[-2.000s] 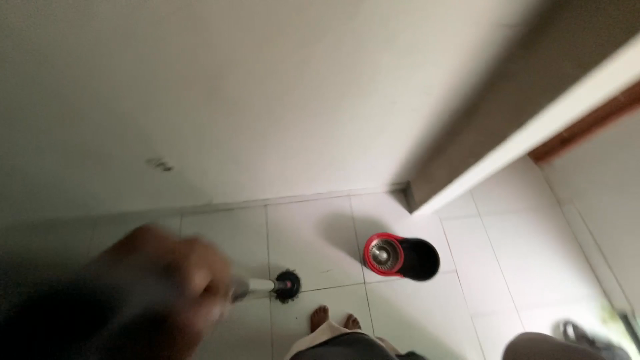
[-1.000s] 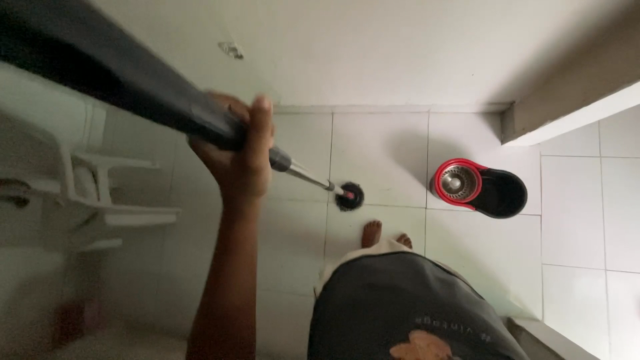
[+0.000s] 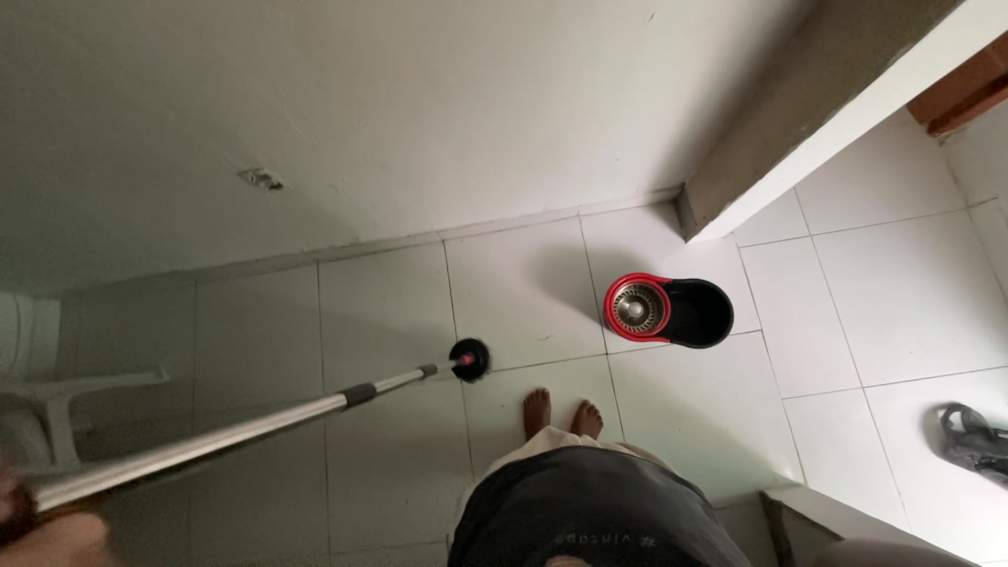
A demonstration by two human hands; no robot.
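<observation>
At the lower left edge, my left hand [image 3: 67, 539], blurred and partly cut off, is closed round the metal handle of a spin mop [image 3: 236, 439]. The handle slants across the view to a round, dark mop head [image 3: 470, 360] that rests on the tiled floor, left of my bare feet. My right hand is not in view. To the right of the mop head stands a red and black mop bucket [image 3: 701, 313] with a metal spin basket [image 3: 636, 308] in its round, red-rimmed part.
A plastered wall [image 3: 472, 102] runs behind the floor, with a pillar [image 3: 795, 126] jutting out near the bucket. A white plastic chair [image 3: 59, 425] stands at the left. A dark object [image 3: 976, 445] lies at the far right, and a low ledge [image 3: 827, 504] is at the lower right.
My left hand has moved from the handle's upper middle in the view to the lower left edge. The handle now slants up to the right toward the mop head instead of down. The view has shifted.
</observation>
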